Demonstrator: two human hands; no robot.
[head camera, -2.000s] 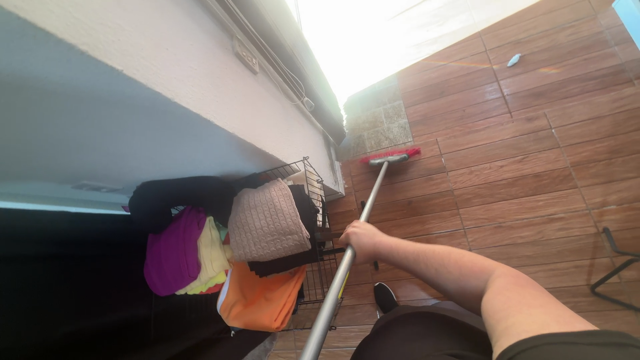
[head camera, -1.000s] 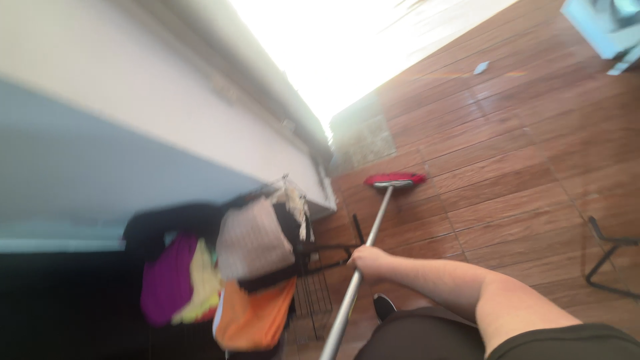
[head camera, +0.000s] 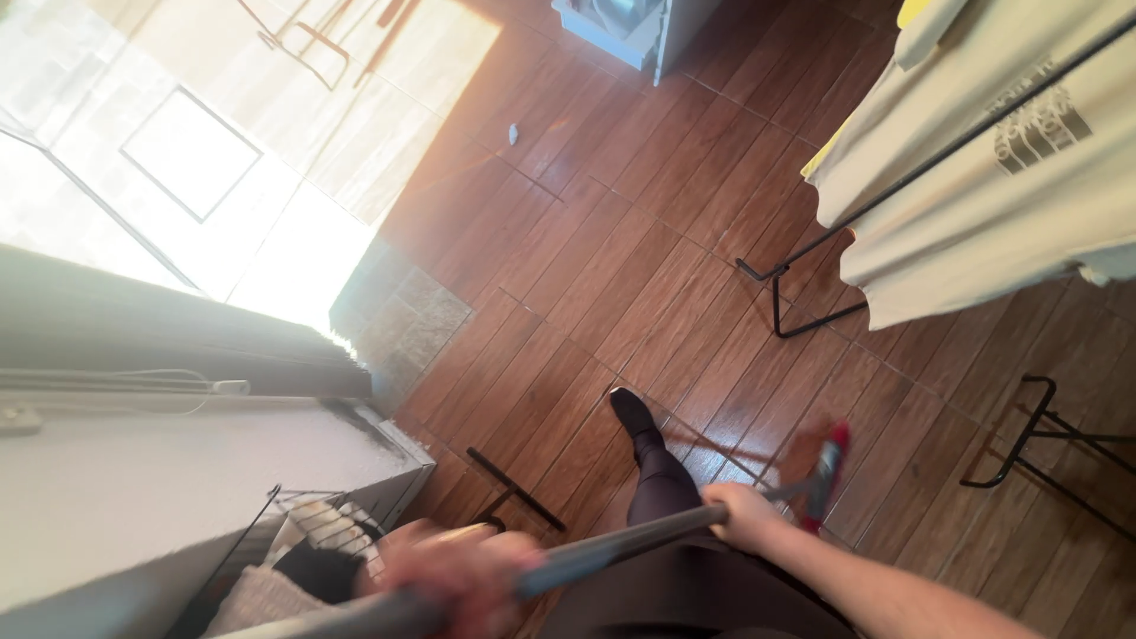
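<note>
A long-handled push broom (head camera: 827, 479) with a red and grey head rests at the lower right on the wood-look tile floor. My right hand (head camera: 744, 517) grips its metal handle (head camera: 630, 538) in front of my dark trousers. Farther up the handle, at the lower left, my left hand (head camera: 461, 572) is blurred, its fingers around the pole. Below it stands a black wire basket (head camera: 306, 491) with folded clothes (head camera: 266, 603), partly hidden by the hand and handle.
Light shirts (head camera: 967, 195) hang on a drying rack with black metal feet (head camera: 821, 319). Another black metal frame (head camera: 1021, 444) stands at the right edge. A small pale scrap (head camera: 513, 134) lies on the floor. A white wall (head camera: 177, 479) runs along the left, with a white plastic drawer (head camera: 603, 35) at the top.
The broom head has moved from near the wall corner to the right side, beside my foot. My left hand now shows on the handle. The view has swung to the right.
</note>
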